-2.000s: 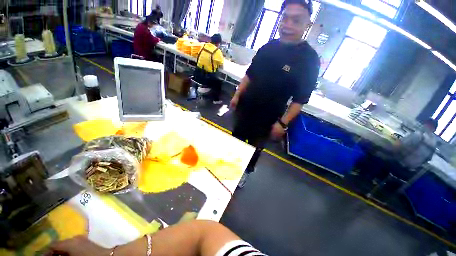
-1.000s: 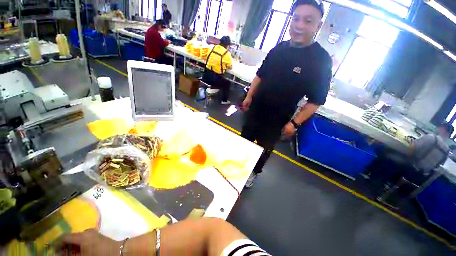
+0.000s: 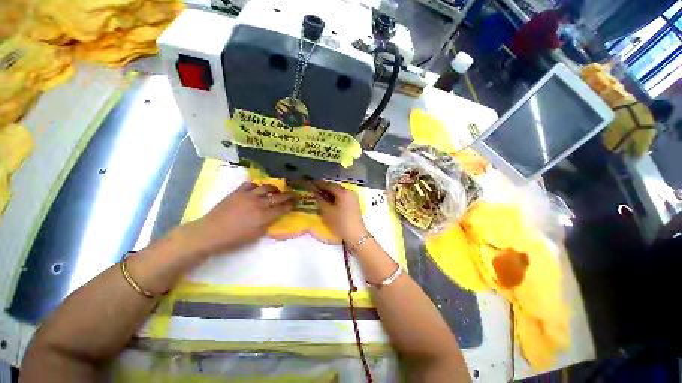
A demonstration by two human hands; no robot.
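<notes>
A yellow fabric panel [image 3: 303, 226] with a scalloped edge lies on the white template [image 3: 254, 262] under the grey machine head [image 3: 295, 75]. My left hand [image 3: 243, 213] lies on the panel's left part, fingers bent near the head. My right hand [image 3: 338, 209] is at the panel's right part, fingertips close under the head. A small dark thing shows at my right fingertips; what it is cannot be told. A greenish frame edge shows between my hands. A dark red cord [image 3: 351, 299] hangs from my right hand.
A clear bag of gold-brown labels [image 3: 419, 198] stands right of the head. Loose yellow pieces [image 3: 478, 254] lie beyond it. A white-framed screen [image 3: 546, 123] stands at the right. Piled yellow panels [image 3: 90, 30] are at the upper left. A person in dark red [image 3: 535, 37] is at the back.
The view has swung from the aisle and a standing person to the machine head. Both my hands now show at the panel; earlier only my right arm and blurred hand showed.
</notes>
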